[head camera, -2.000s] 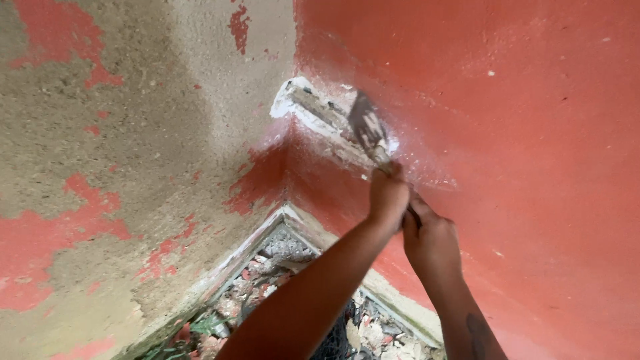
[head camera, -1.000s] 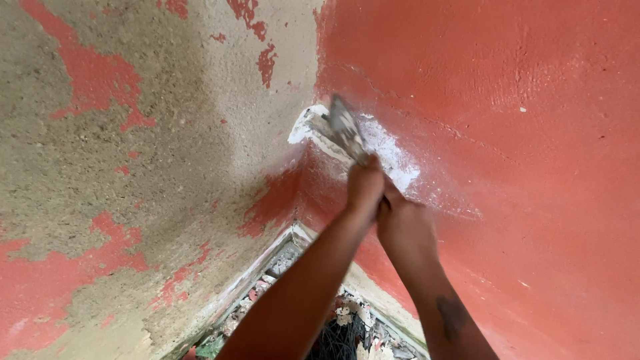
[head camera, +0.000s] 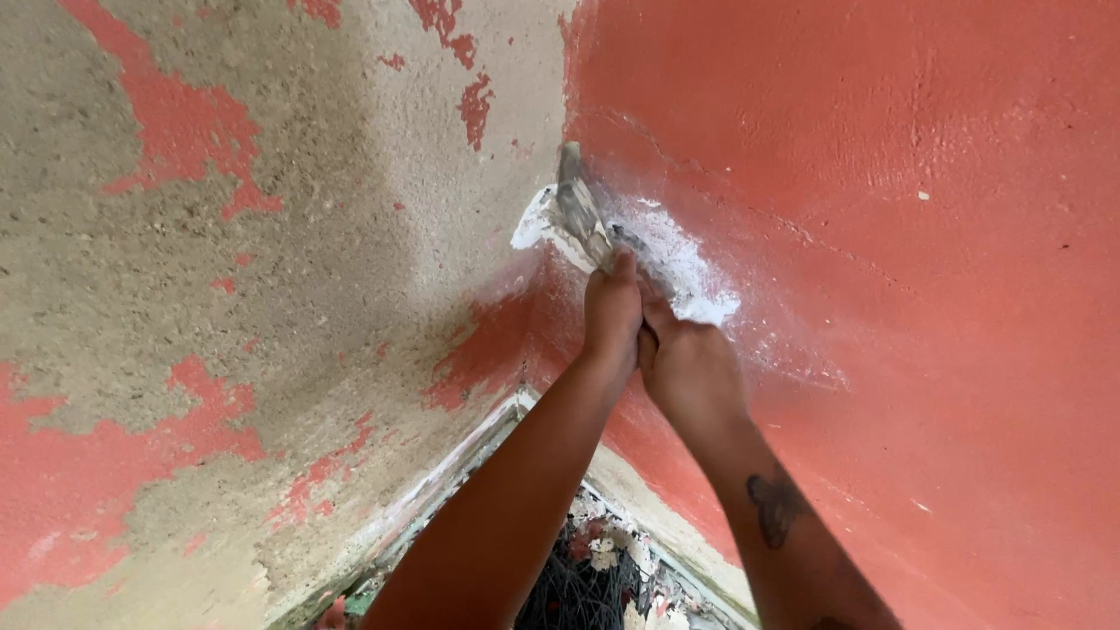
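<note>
Both hands grip the handle of a worn scraper-like tool (head camera: 581, 206), whose blurred, pale-stained head lies against the wall corner. My left hand (head camera: 612, 306) is closed around it nearer the head. Just below and to the right, my right hand (head camera: 696, 367) is closed on the handle, touching the left; most of the handle is hidden by the fingers. Around the tool head, a bare white patch (head camera: 687, 262) shows on the red painted wall (head camera: 919, 350), with more white at the corner. The exact shape of the blade cannot be made out.
On the left stands a rough plaster wall (head camera: 306, 219) with flaking red paint. Below, at the foot of the corner, paint chips and rubble (head camera: 604, 551) lie with a tangle of dark strands (head camera: 569, 586). A pale ledge (head camera: 455, 464) edges the left wall's base.
The white patch on the red wall shows wider than two seconds ago. Both hands have stayed on the tool, which has moved about over the corner; its head now points more steeply upward.
</note>
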